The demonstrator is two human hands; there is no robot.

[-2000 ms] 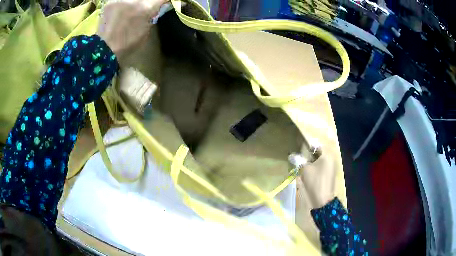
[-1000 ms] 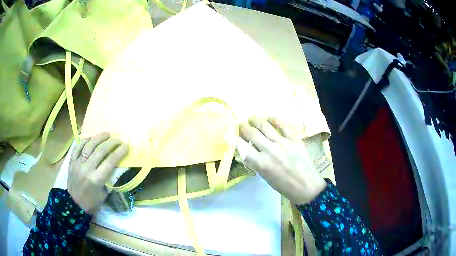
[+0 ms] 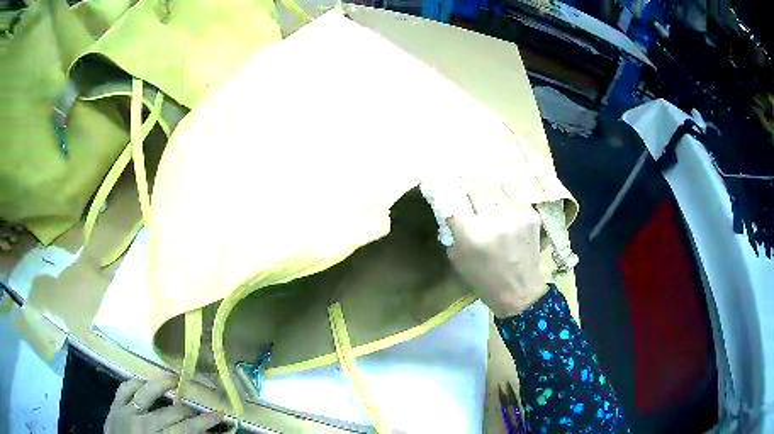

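Observation:
A yellow handbag (image 3: pixel 322 153), overexposed to near white, lies with its mouth towards me. The mouth gapes, showing the dull brown-beige lining (image 3: pixel 288 318). My right hand (image 3: pixel 496 246) pinches the upper mouth edge near the right, with a white cover on one finger. My left hand (image 3: pixel 157 411) is low at the table's front edge, cut off by the frame, beside a hanging strap (image 3: pixel 193 347); whether it grips the strap is unclear. Another strap (image 3: pixel 341 335) crosses the lower mouth edge. A blue-green wrapped metal piece (image 3: pixel 257 369) hangs at the mouth.
Yellow handbags (image 3: pixel 59 161) are heaped at the left. A white sheet (image 3: pixel 424 364) lies under the bag, over cardboard (image 3: pixel 475 63). A slim purple pair of tools (image 3: pixel 512 411) lies by my right sleeve. Red (image 3: pixel 666 314) and white (image 3: pixel 704 195) shapes stand at the right.
The bag was turned from wide open to lying with its panel up. Since then my left hand has moved down off the bag, and my right hand has lifted the upper edge, opening the mouth.

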